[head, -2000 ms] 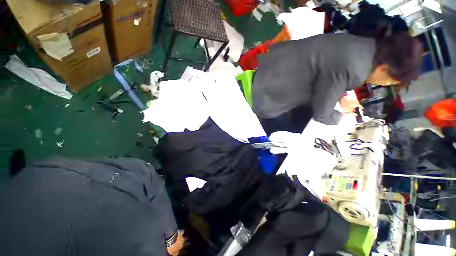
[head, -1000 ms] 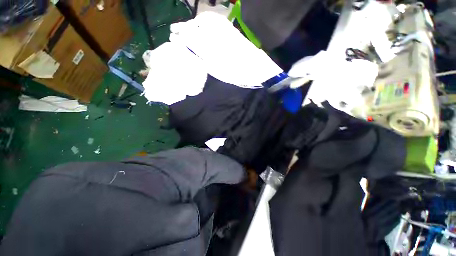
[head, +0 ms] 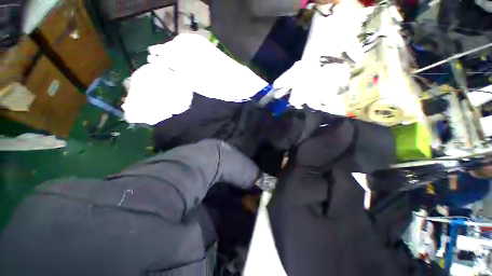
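Note:
Black cloth (head: pixel 318 215) lies heaped over the machine table and down its front. More black cloth (head: pixel 216 121) lies left of it, against a white garment heap (head: pixel 172 81). A large dark grey sleeve (head: pixel 178 178) comes from the lower left and ends at the black cloth, beside a crinkled clear plastic piece (head: pixel 266 182). The hand at its cuff is almost fully hidden and blurred; I cannot tell if it is my left hand or what it holds. No right hand shows.
A cream sewing machine (head: pixel 380 89) with a round handwheel stands at the upper right, a green block (head: pixel 412 141) beside it. A person in grey (head: pixel 232 24) is at the top. Cardboard boxes (head: pixel 59 81) stand at the left on the green floor (head: pixel 81 161). A blue post (head: pixel 450 242) is lower right.
The view has swung, cutting off most of the person at the top and bringing more of the black cloth into view. The grey sleeve now extends further towards the cloth, and its bracelet and hand no longer show clearly.

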